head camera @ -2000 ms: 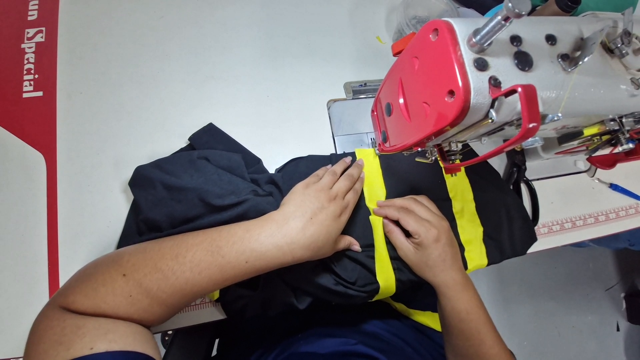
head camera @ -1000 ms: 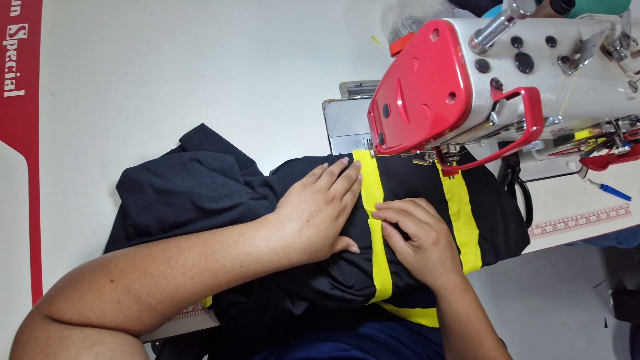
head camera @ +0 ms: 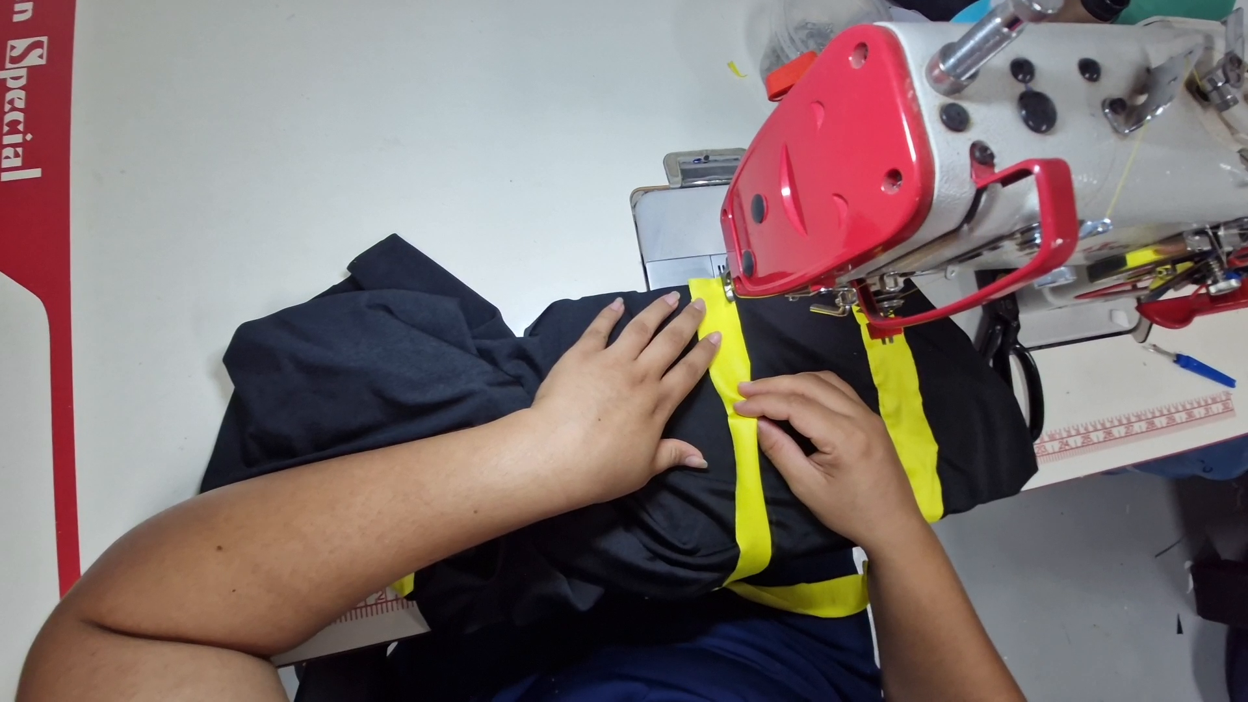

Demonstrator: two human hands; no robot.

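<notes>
Black fabric [head camera: 380, 380] lies bunched over the table edge and runs beneath the head of a white and red sewing machine [head camera: 829, 166]. My left hand [head camera: 624, 400] rests flat on the fabric, its fingertips at a yellow strip [head camera: 751, 487] that runs down from the machine's needle area. My right hand [head camera: 829, 448] pinches the same strip between thumb and fingers at its middle. A second yellow strip [head camera: 907, 419] lies on the fabric to the right, its upper end under the machine. The needle is hard to make out.
Black-handled scissors [head camera: 1029, 390] lie right of the fabric. Beyond them are a printed ruler scale [head camera: 1141, 424] on the table edge and a small blue tool [head camera: 1204, 370]. A clear plastic container [head camera: 819, 29] and a red object [head camera: 790, 76] stand behind the machine head.
The view has shifted slightly to the right. Both hands keep about the same place on the fabric and the yellow strip.
</notes>
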